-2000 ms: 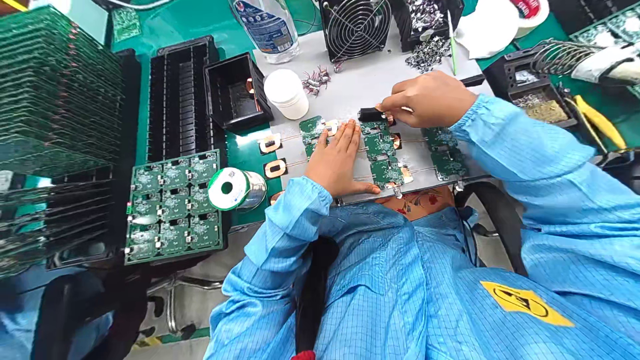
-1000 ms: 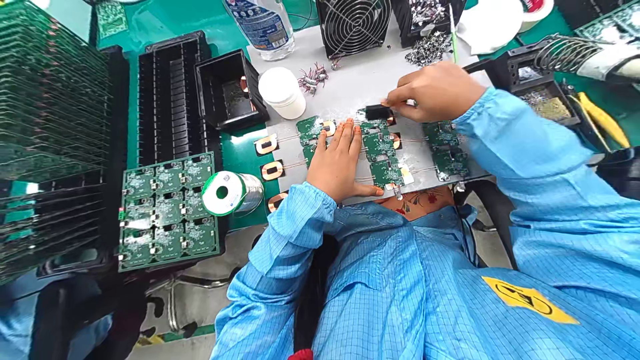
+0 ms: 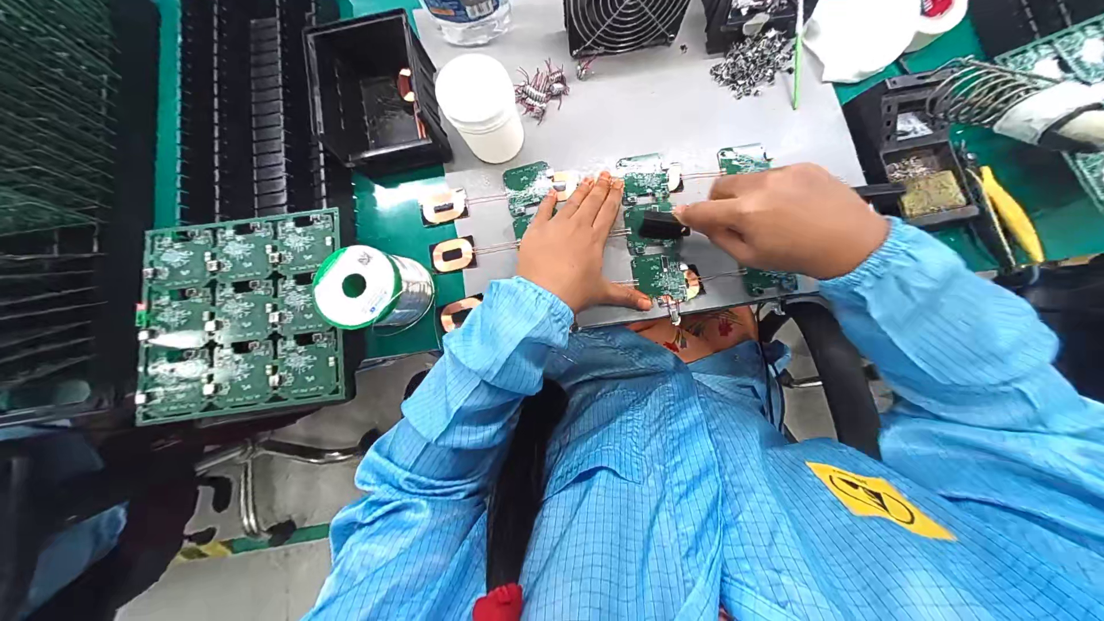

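Note:
My left hand [image 3: 576, 246] lies flat with fingers spread over the left column of green circuit boards [image 3: 526, 181] on a grey plate [image 3: 681, 95]. In my right hand [image 3: 776, 216] is a small black brush [image 3: 662, 226], pinched between thumb and fingers. Its dark end rests on the middle column of boards [image 3: 660, 274]. Thin wires run from boards to copper coils on black squares [image 3: 453, 254], which sit along the plate's left edge. More boards [image 3: 743, 159] form a column at the right, partly hidden by my right hand.
Left of the plate are a solder wire spool [image 3: 373, 287], a panel of circuit boards [image 3: 241, 315] and a black bin [image 3: 375, 95]. A white bottle [image 3: 479, 108], a fan [image 3: 625, 21] and loose metal parts [image 3: 753, 65] stand behind. Yellow-handled pliers [image 3: 1009, 216] and a soldering iron stand [image 3: 975, 90] are at the right.
The black brush has moved from the top of the middle column of boards towards its middle, with my right hand. My left hand stays spread on the boards. The view has shifted slightly.

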